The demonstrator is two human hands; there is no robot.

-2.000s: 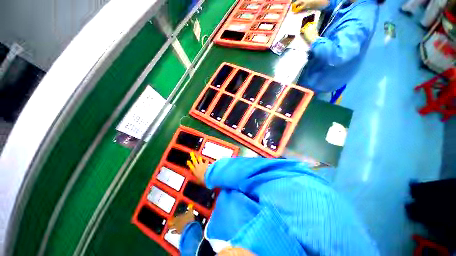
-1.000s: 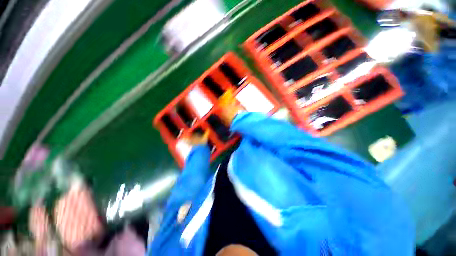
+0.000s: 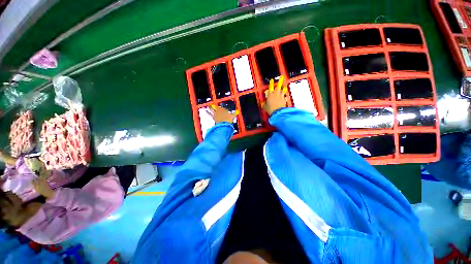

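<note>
An orange-red phone tray (image 3: 190, 85) lies on the green bench in front of me, with two rows of five slots. In its far row, one phone screen (image 3: 242, 73) glows white and the other phones are black. In the near row, the phones at both ends glow white. My left hand (image 3: 223, 114) rests over the near row's left part, fingers spread on a dark phone. My right hand (image 3: 276, 98) lies over the near row's fourth slot, its yellow-tipped fingers apart and pointing at the far row. What lies under its palm is hidden.
A second orange-red tray (image 3: 334, 77) of dark phones lies close at the right. Part of another tray (image 3: 452, 31) shows at the upper right. Pinkish bundles (image 3: 64, 138) and crumpled clear plastic (image 3: 67, 92) lie at the left, near a person in pink (image 3: 77, 206). Metal rails run along the far side.
The view has turned, so the trays lie more level and the person in pink shows clearly. One far-row phone that glowed two seconds ago is now black. Both hands remain over the same tray.
</note>
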